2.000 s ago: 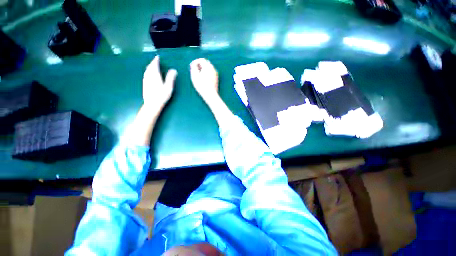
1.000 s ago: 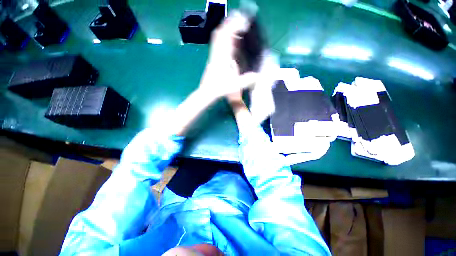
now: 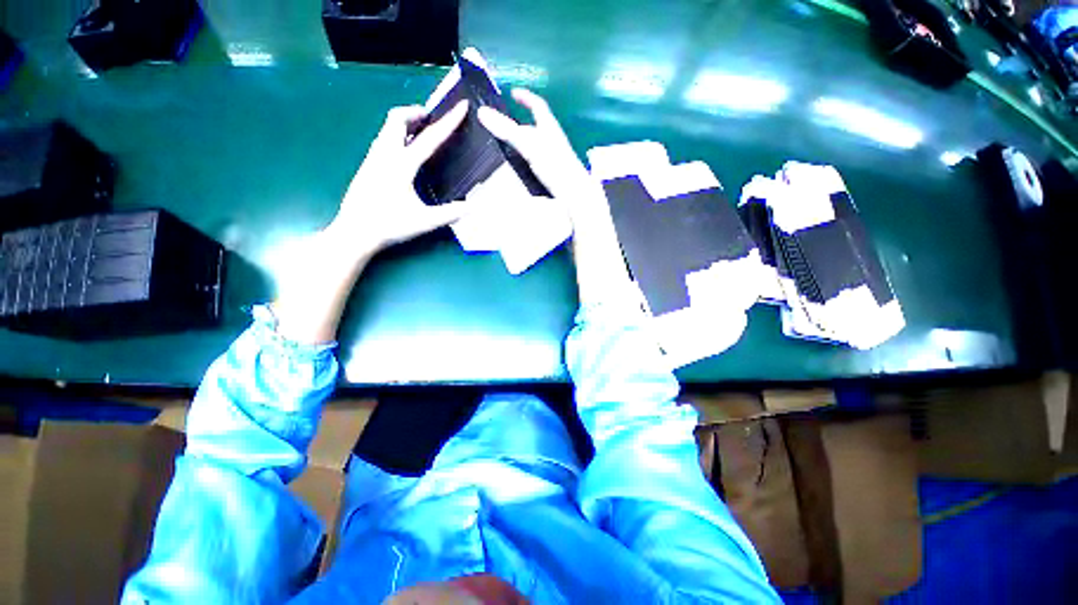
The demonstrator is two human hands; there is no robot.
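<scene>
A part-folded carton (image 3: 463, 154) is held tilted above the green bench, its dark panels facing up and white flaps sticking out at the top and toward me. My left hand (image 3: 396, 177) grips its left side, with the thumb below the panel. My right hand (image 3: 541, 140) is on its right side, fingers on the dark panel. Two blank piles lie to the right: a nearer one (image 3: 680, 242) and a fanned one (image 3: 833, 258) with many dark edges.
A row of finished cartons (image 3: 112, 266) stands at left, with another row (image 3: 47, 171) behind. Black boxes (image 3: 390, 26) stand at the back. A white ring (image 3: 1021, 177) and a dark tray (image 3: 916, 41) are at far right. Brown cartons (image 3: 857, 496) are under the bench.
Two seconds ago both hands were empty above the bench. One second ago they held a blurred dark piece further back. Now they hold a part-folded carton. The camera view has also shifted.
</scene>
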